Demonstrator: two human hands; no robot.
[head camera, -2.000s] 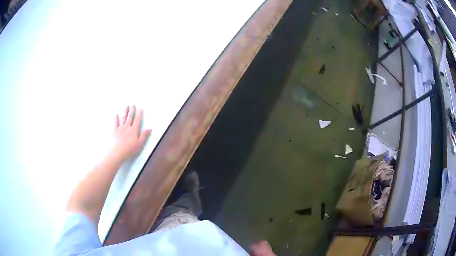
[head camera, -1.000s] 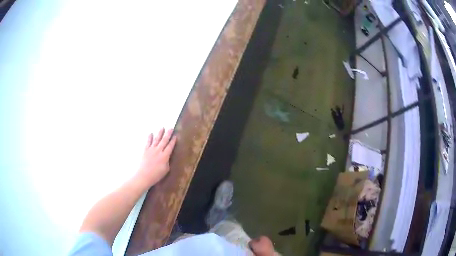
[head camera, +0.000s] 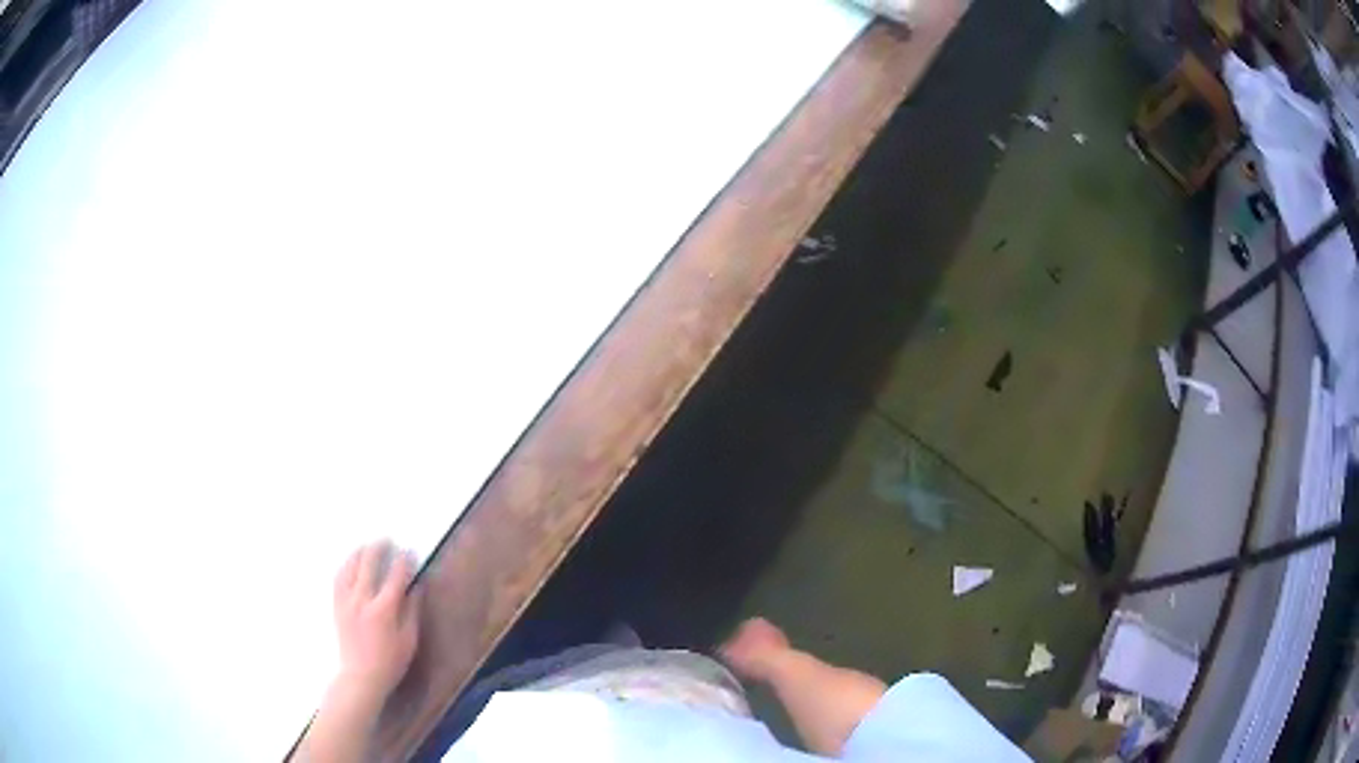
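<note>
The fabric (head camera: 343, 298) looks almost white in the glare and lies flat on the table. Its straight near edge runs diagonally along the brown wooden table border (head camera: 641, 350). My left hand (head camera: 376, 619) rests at this edge at the lower left, fingers bent on the cloth and palm over the wood. Whether the fingers pinch the edge cannot be told. My right hand (head camera: 756, 650) hangs beside my body over the floor, away from the fabric. It is small and blurred, and its fingers are not clear.
A dark green floor (head camera: 835, 522) with white and black scraps lies right of the table. Racks with white material (head camera: 1312, 492) line the right side. A brown box-like frame (head camera: 1188, 127) stands at the upper right. A small object (head camera: 891, 26) sits at the table's far edge.
My left hand has moved down along the fabric edge towards my body, and its fingers are more bent. My right forearm now shows. The view has shifted, showing more of the table's far end.
</note>
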